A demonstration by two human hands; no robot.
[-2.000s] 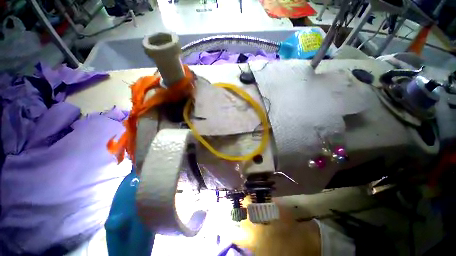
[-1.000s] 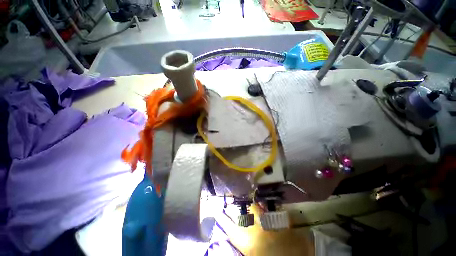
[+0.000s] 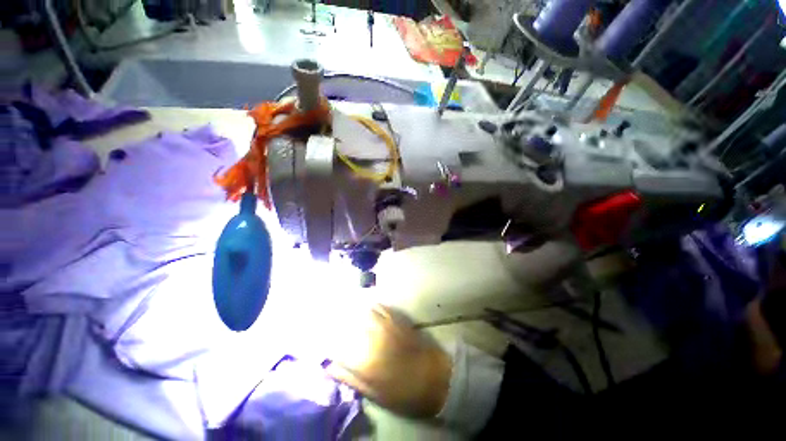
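Purple cloth (image 3: 284,400) lies in folds at the bottom, left of and below the needle area, partly washed out by glare. My right hand (image 3: 401,362) reaches in from the lower right in a white cuff and dark sleeve. Its fingertips touch the edge of this cloth below the sewing machine (image 3: 431,164) head. Glare hides most of the fingers, so I cannot tell whether they grip. The needle and presser foot are lost in glare. My left hand is not in view.
A blue oval (image 3: 241,271) hangs at the head's left end below an orange cloth strip (image 3: 252,164). More purple cloth (image 3: 164,185) lies on the left. Dark slim tools (image 3: 517,327) lie right of my hand. A skin-coloured shape at the right edge is unclear.
The view has swung right and widened, so the machine shows smaller and higher. My right hand, mostly hidden behind the head before, now shows with its cuff and sleeve.
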